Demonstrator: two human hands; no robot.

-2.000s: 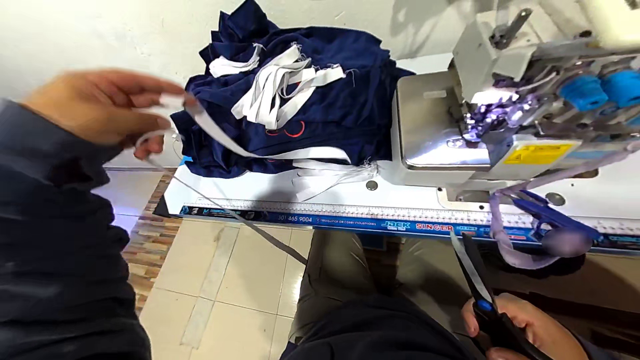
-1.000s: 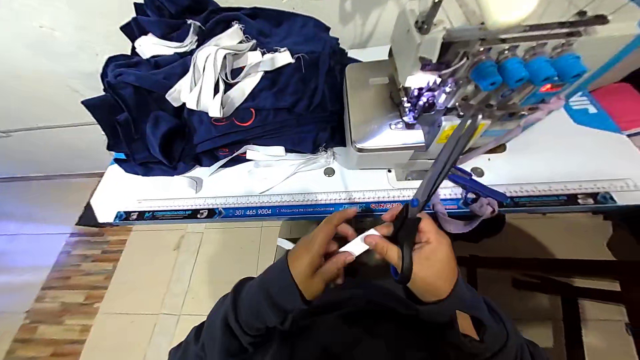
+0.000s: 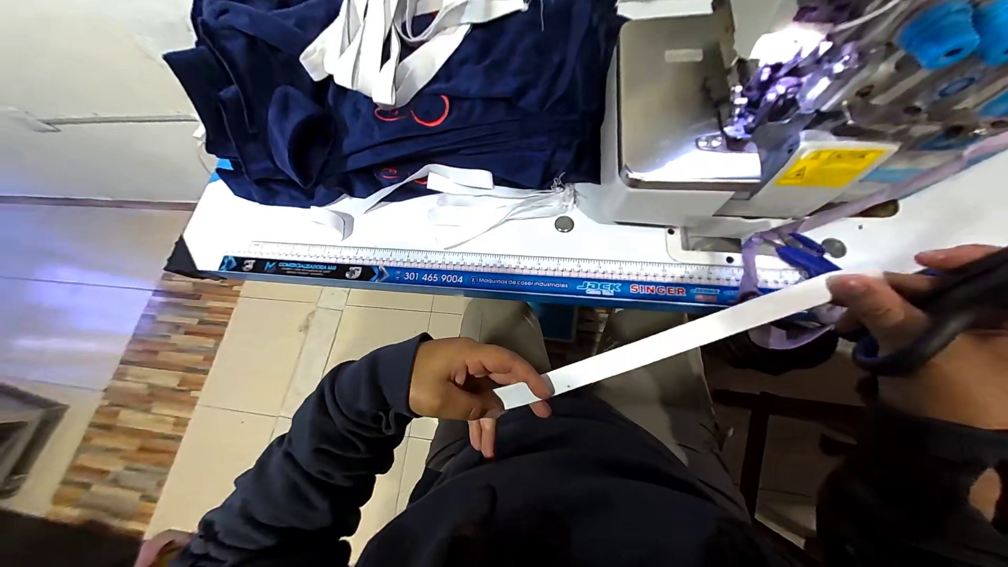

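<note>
A flat white elastic band point(image 3: 677, 335) stretches slantwise over my lap. My left hand point(image 3: 480, 382) pinches its lower left end. At the upper right end, my right hand point(image 3: 906, 315) grips the band between thumb and fingers and also holds scissors point(image 3: 957, 311) by their dark handles; the blades are not clearly visible. Beyond the hands, navy blue garments point(image 3: 504, 126) with red marks lie piled on the white sewing table, topped by a bundle of white strips point(image 3: 386, 55). Another white strip point(image 3: 461, 179) lies at the pile's front edge beside loose threads.
An overlock sewing machine point(image 3: 677, 110) with a lit needle area stands right of the pile. A printed ruler strip point(image 3: 504, 272) runs along the table's front edge. A blue tool point(image 3: 803, 256) and a pale lilac strip point(image 3: 748, 268) lie near the machine's base.
My hands, close together one second ago, have moved apart, with the white band now spanning between them. The scissor blades, which pointed up toward the machine, have turned away. The view has shifted.
</note>
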